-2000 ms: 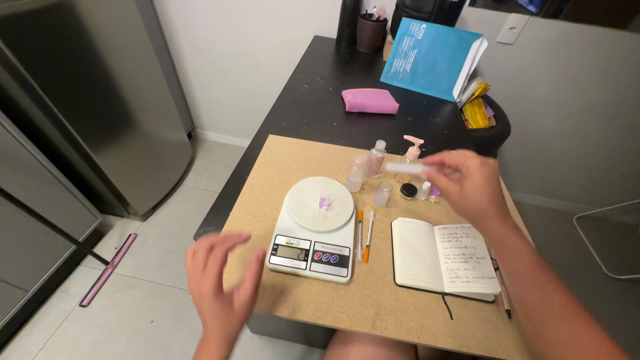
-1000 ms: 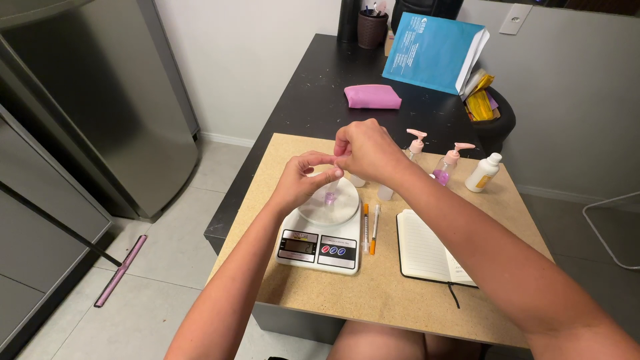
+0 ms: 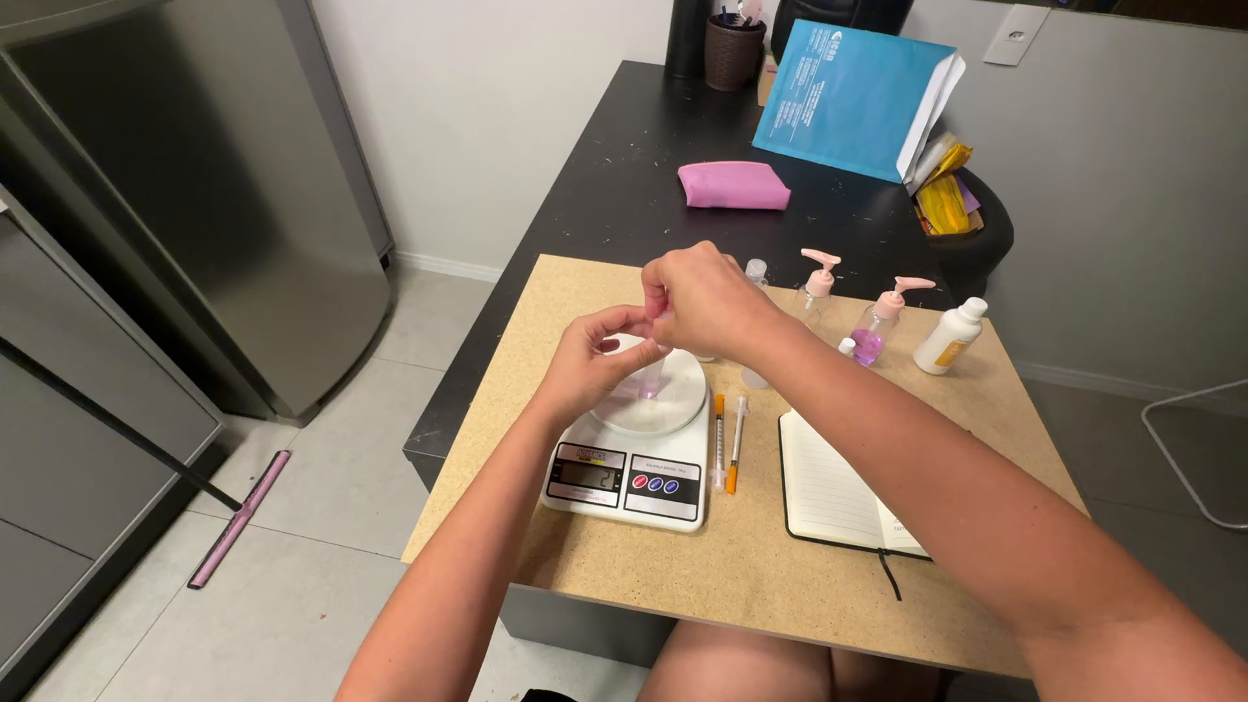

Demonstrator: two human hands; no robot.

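My left hand [image 3: 595, 356] and my right hand [image 3: 707, 302] meet above the round white plate [image 3: 673, 414] of a digital kitchen scale [image 3: 624, 468]. The fingertips of both hands are pinched close together; what lies between them is hidden. Just under my left fingers, a small clear container [image 3: 648, 387] with purple liquid shows over the plate. To the right of the scale, two capped syringes lie side by side, an orange-tipped one [image 3: 720, 444] and another with an orange end [image 3: 737, 444]. An open notebook [image 3: 838, 487] lies partly under my right forearm.
Behind my right forearm stand a pump bottle [image 3: 817, 292], a pump bottle with purple liquid [image 3: 871, 336] and a white bottle [image 3: 948, 336]. A pink pouch [image 3: 734, 185] and a blue mailer [image 3: 853, 97] are farther back on the black table [image 3: 604, 175].
The right hand, earlier holding a small whitish tube over the bottles, has moved left over the scale. My left hand has moved from beside the scale up to meet it.
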